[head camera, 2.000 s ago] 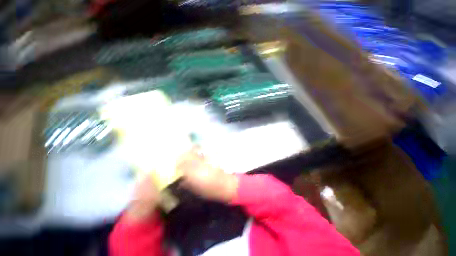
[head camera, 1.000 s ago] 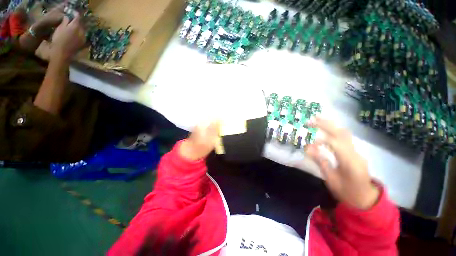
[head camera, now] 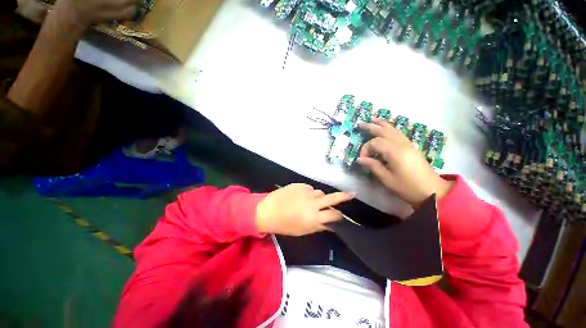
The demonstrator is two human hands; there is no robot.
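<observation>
A green circuit board panel (head camera: pixel 344 131) lies on the white bench covering, with thin dark lead wires sticking out at its left end. My right hand (head camera: pixel 399 160) rests over the panel's middle, fingertips touching its small boards; whether a tiny piece is under them cannot be told. My left hand (head camera: pixel 300 210) holds the adhesive pad sheet (head camera: pixel 398 246) by its left end between the fingers. The sheet's black face shows, with a yellow edge at its lower right, and it curves in front of my right wrist.
Stacked circuit board panels (head camera: pixel 533 122) fill the right and far side of the bench (head camera: pixel 257 90). More boards (head camera: pixel 321 29) lie at the back. A cardboard box (head camera: pixel 186 25) and another person's arm (head camera: pixel 48 48) are at upper left. A blue bag (head camera: pixel 115 176) is on the floor.
My right hand has moved left onto the panel. My left hand has swung the sheet rightward, and its black face now shows instead of the pale one. The view has shifted.
</observation>
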